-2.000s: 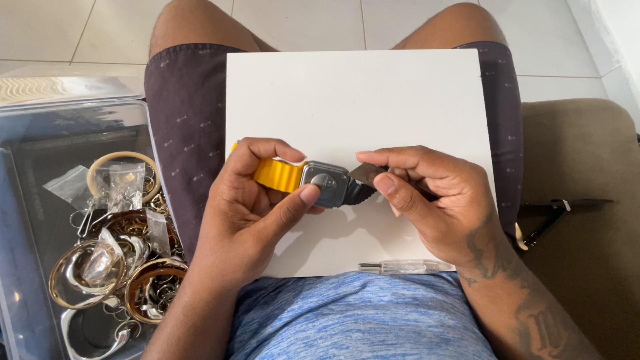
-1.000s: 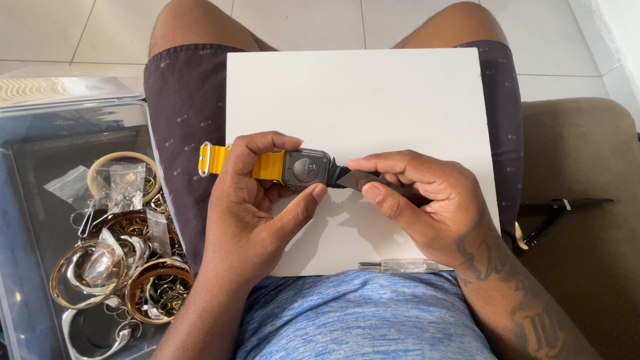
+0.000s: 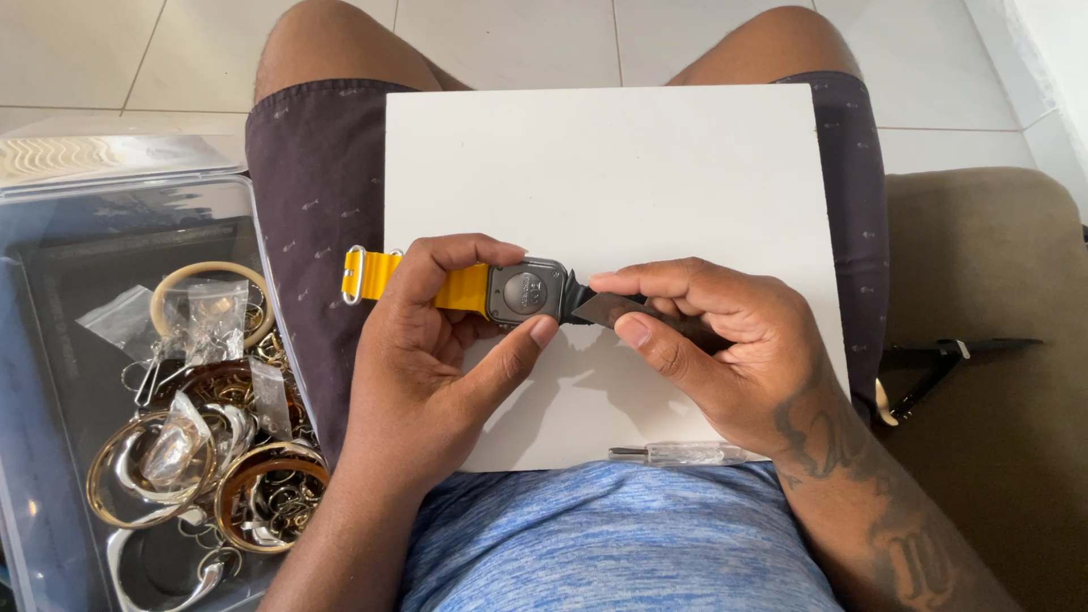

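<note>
A smartwatch [image 3: 525, 291] with a dark case lies back side up in my left hand [image 3: 450, 340], its fingers and thumb around the case and the yellow strap [image 3: 461, 287]. The strap's metal buckle [image 3: 354, 274] sticks out at the left. My right hand [image 3: 714, 340] pinches a dark, flat, pointed metal blade [image 3: 605, 309], its tip beside a short black strap piece [image 3: 575, 297] at the case's right edge. Whether the tip touches the case cannot be told. Both hands are over a white board [image 3: 603, 170] on my lap.
A clear-handled screwdriver [image 3: 677, 453] lies at the board's near edge. To the left stands a clear plastic box [image 3: 263, 255] with bangles, rings and small plastic bags. A black folded tool [image 3: 935, 374] lies on the brown cushion [image 3: 994, 476] at right.
The yellow strap, earlier mostly behind my left hand, now extends left with its buckle showing. The blade in my right hand shows more plainly beside the case.
</note>
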